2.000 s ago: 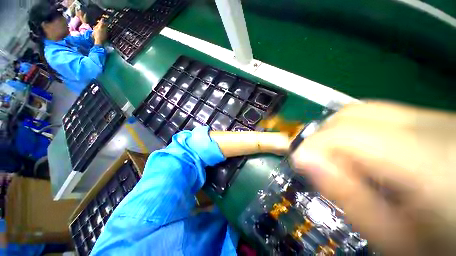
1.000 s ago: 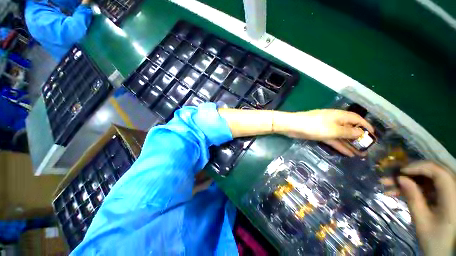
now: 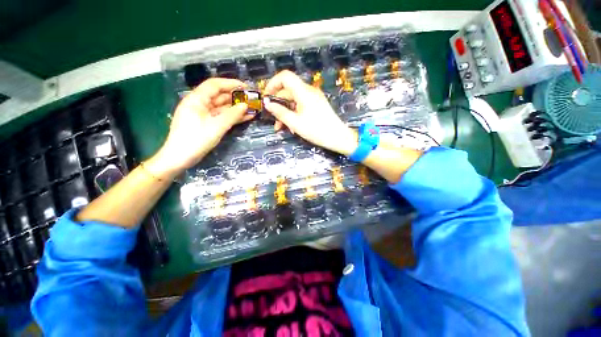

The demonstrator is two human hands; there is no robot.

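My left hand (image 3: pixel 201 125) holds a small dark squarish housing (image 3: pixel 238 97) with a gold-and-silver inside, over the upper left of the clear blister tray (image 3: pixel 227 247). My right hand (image 3: pixel 306 112) is close beside it, a small dark piece (image 3: pixel 282 101) between its fingers; what it is cannot be told. Its fingertips are at the housing's right edge. The tray's pockets hold black squares and orange-gold flex strips (image 3: pixel 281 191) in rows. The hands hide part of the upper rows.
A black component tray (image 3: pixel 59 178) lies at left, a dark squarish piece in one pocket. At right stand a power supply (image 3: pixel 491 52) with red digits, a white power strip (image 3: pixel 520 138) and a teal fan (image 3: pixel 573 99). Thin dark wires (image 3: pixel 415 131) run towards the clear tray. A pale rail (image 3: pixel 290 36) runs behind.
The view has turned right, bringing the power supply and fan into sight. My hands have come together. The housing is still in my left hand, now showing its gold inside.
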